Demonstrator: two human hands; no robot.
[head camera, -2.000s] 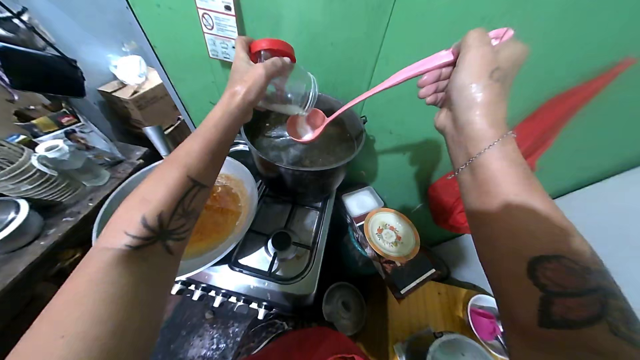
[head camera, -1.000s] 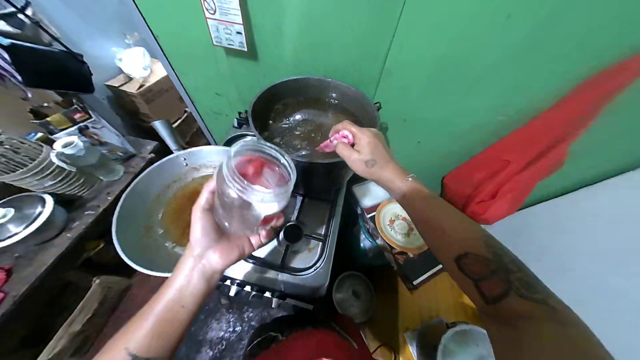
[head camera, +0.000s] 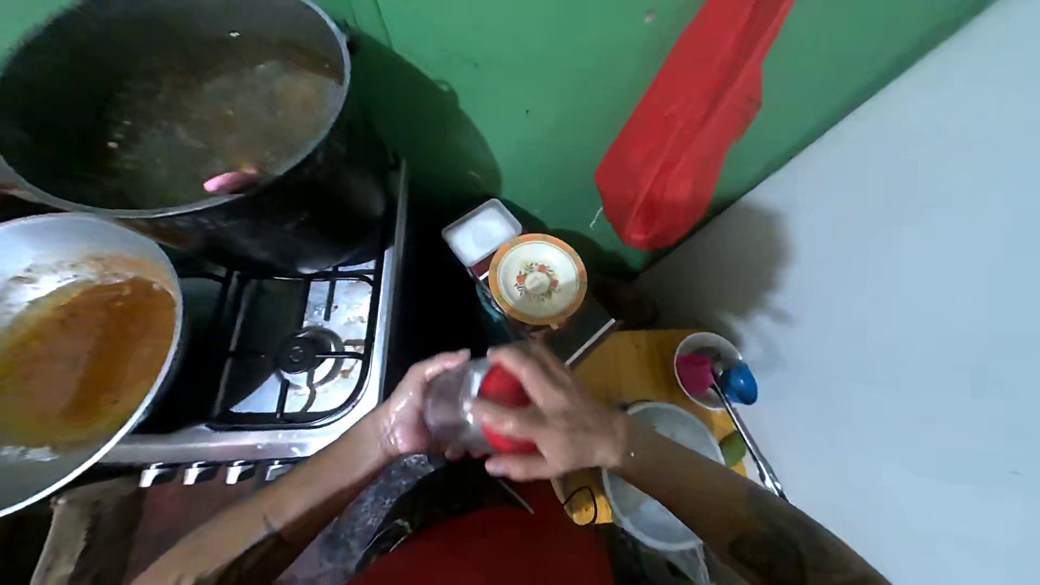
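Note:
My left hand (head camera: 413, 410) grips the body of a clear jar (head camera: 457, 409), tilted sideways in front of the stove. My right hand (head camera: 548, 414) is closed around the jar's red lid (head camera: 504, 409); both are slightly blurred. Up at the left, a large dark pot (head camera: 345, 97) holds a cloudy, brownish liquid. A pink piece (head camera: 231, 180) shows at the liquid's near side, inside the rim; it looks like part of the ladle, the rest hidden. Below the pot, a wide metal pan (head camera: 166, 268) contains orange-brown liquid.
A gas stove (head camera: 390, 325) has a bare burner near my left hand. Beyond my hands stand a floral lidded dish (head camera: 538, 280) and a small white container (head camera: 483, 233). At right are a cup with measuring spoons (head camera: 705, 357) and a white tub (head camera: 678, 422). A red bag (head camera: 674, 146) hangs by the wall.
My right hand has left the pink ladle at the pot and now holds the red lid at the jar. The jar has moved away from the pot. The view has swung right.

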